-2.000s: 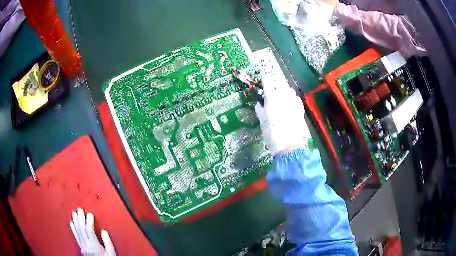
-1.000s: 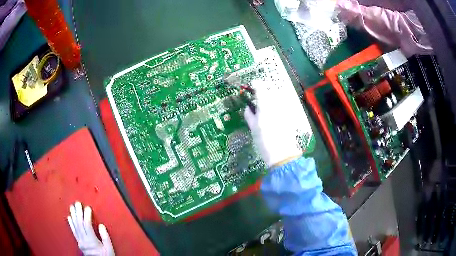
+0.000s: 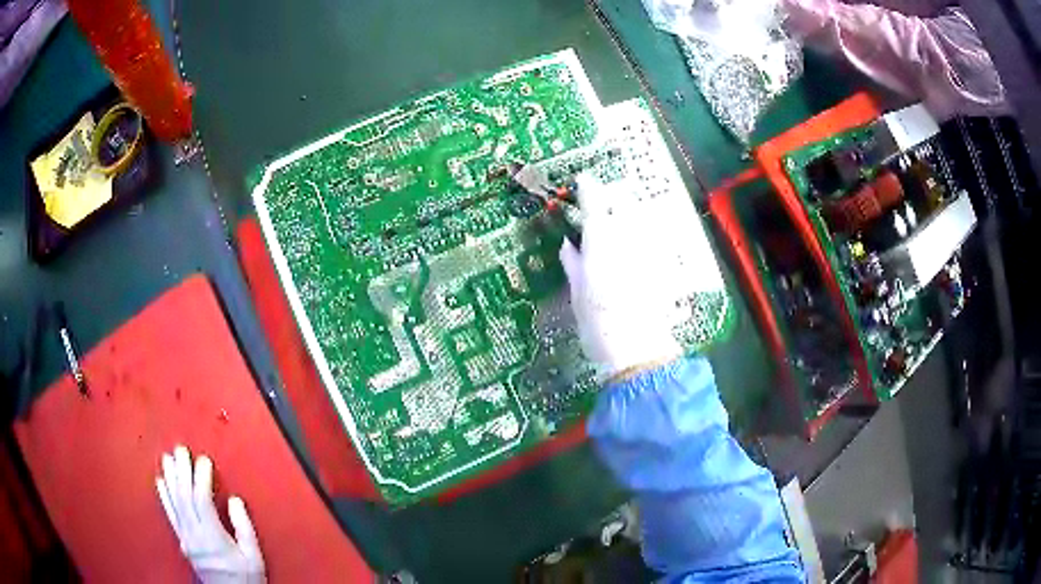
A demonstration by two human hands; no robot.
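A large green circuit board [image 3: 457, 331] lies solder side up over a red mat [image 3: 274, 297] on the green bench. My right hand [image 3: 622, 285], in a white glove and blue sleeve, is over the board's right part. It holds side cutters [image 3: 541, 186] with the metal tip at the board's upper middle; its palm and grip are washed out by glare. My left hand [image 3: 210, 519], gloved, rests flat with fingers spread on another red mat [image 3: 148, 399] at the lower left, holding nothing.
Boards with parts [image 3: 873, 245] stand in red frames at the right. A black tray [image 3: 46, 234] holds a yellow ring at the left. A marker pen [image 3: 73, 356] lies by the left mat. A red-wrapped post [image 3: 143, 69] and a plastic bag [image 3: 742, 69] near a person's pink sleeve [image 3: 913, 51] are behind.
My right hand with the cutters has shifted slightly left and toward the board's middle. The view has shifted a little. My left hand stays on the mat.
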